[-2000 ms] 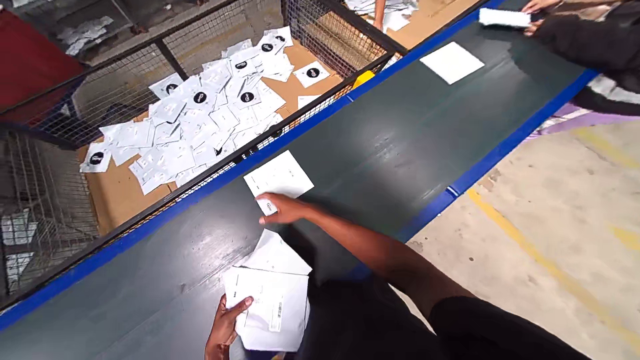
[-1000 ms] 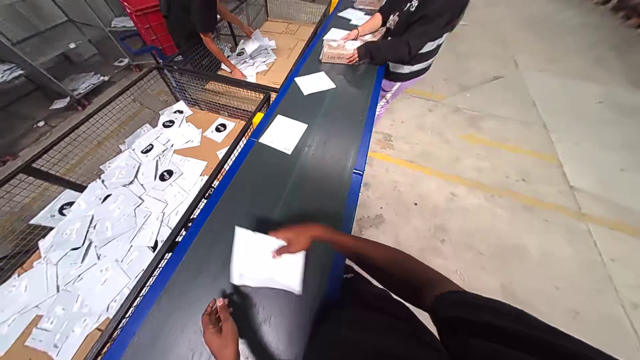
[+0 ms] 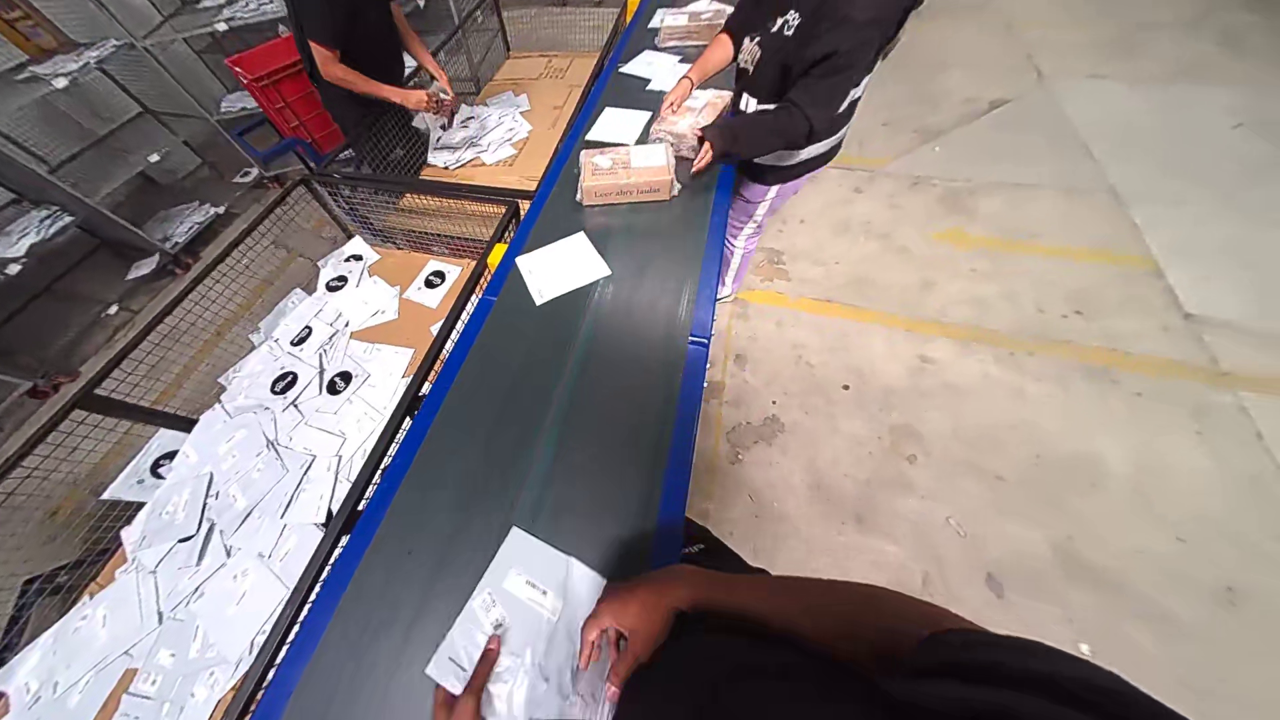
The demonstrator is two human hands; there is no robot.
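At the bottom of the head view, a white plastic mailer with printed labels (image 3: 520, 625) is held between both hands over the conveyor belt (image 3: 560, 420). My left hand (image 3: 468, 685) grips its lower left edge, partly cut off by the frame. My right hand (image 3: 635, 625) has its fingers curled on the mailer's right side. Farther up the belt lies a flat white mailer (image 3: 563, 267). Beyond it sit a plastic-wrapped cardboard box (image 3: 628, 175) and another white mailer (image 3: 618, 126).
Left of the belt stands a wire mesh cage (image 3: 150, 340) with many white mailers (image 3: 250, 480). A co-worker in a dark sweatshirt (image 3: 800, 90) holds a wrapped parcel (image 3: 690, 120) at the belt's right. Another person (image 3: 350, 60) handles mailers in a farther cage. A blue rail (image 3: 690, 430) edges the belt.
The view has swung toward the belt's far end. My left hand, bare a second ago, is now on a mailer with my right. A wrapped box now stands on the belt beyond the flat mailer.
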